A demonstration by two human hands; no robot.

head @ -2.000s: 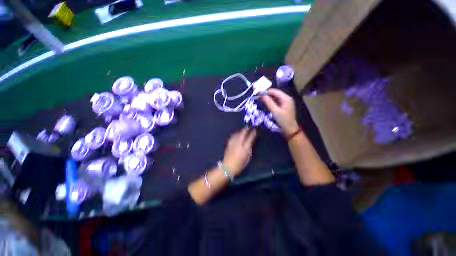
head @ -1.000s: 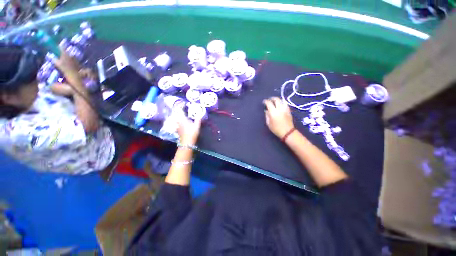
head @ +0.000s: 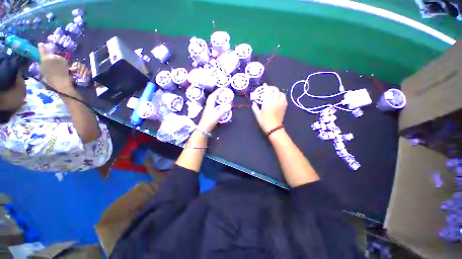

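White-lilac motor housings point(head: 240, 81) stand and lie in a group on the black mat. My left hand point(head: 213, 114) is at the group's near right side, its fingers around a housing point(head: 224, 96); another housing shows just below it. My right hand point(head: 272, 107) is to its right, fingers around a housing point(head: 259, 94) that they partly hide. Thin red wires run between the two hands. Small white-lilac fittings point(head: 330, 129) lie in a loose row to the right. A single housing point(head: 391, 99) stands at the mat's right side.
A white adapter point(head: 358, 99) with looped cable lies beyond the fittings. An open cardboard box point(head: 423, 91) holding fittings is at right. A blue tool point(head: 144, 103), clear bag point(head: 176, 128) and black-silver box point(head: 119, 68) are at left. A neighbour holds a teal tool point(head: 23, 47). Green conveyor point(head: 304, 33) runs beyond.
My right hand has moved left from near the fittings onto a housing beside the group. My left hand has moved slightly right from beside the bag. The view has shifted a little.
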